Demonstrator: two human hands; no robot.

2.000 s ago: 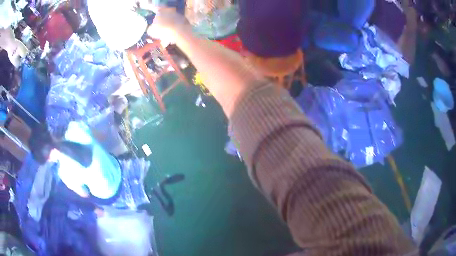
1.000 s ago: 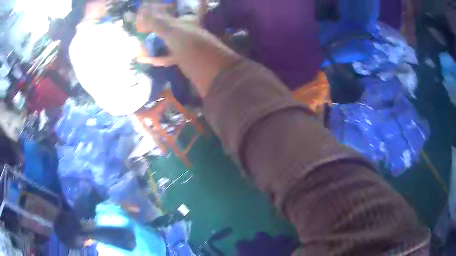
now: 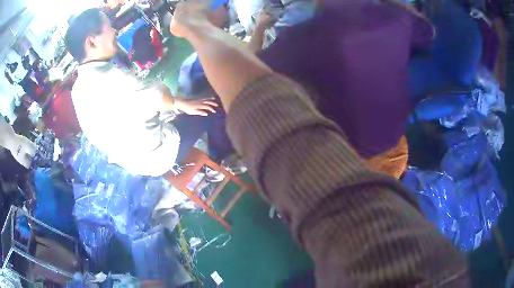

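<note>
My right hand reaches to the top edge at the end of a bare forearm, with a brown ribbed sleeve running up from the lower right. The fingers are bent and partly cut off or blurred. A small bright blue patch shows beside the hand; I cannot tell what it is or whether the hand touches it. No garment can be made out in the hand. My left hand is not in view.
A person in white sits on an orange-brown stool. A person in purple sits right of my arm. Shiny bagged blue garments lie on the green floor, with more at left.
The view has shifted, so the seated people and stool appear lower and larger. The person in white is clearer, one hand held out. My right arm stays stretched toward the top.
</note>
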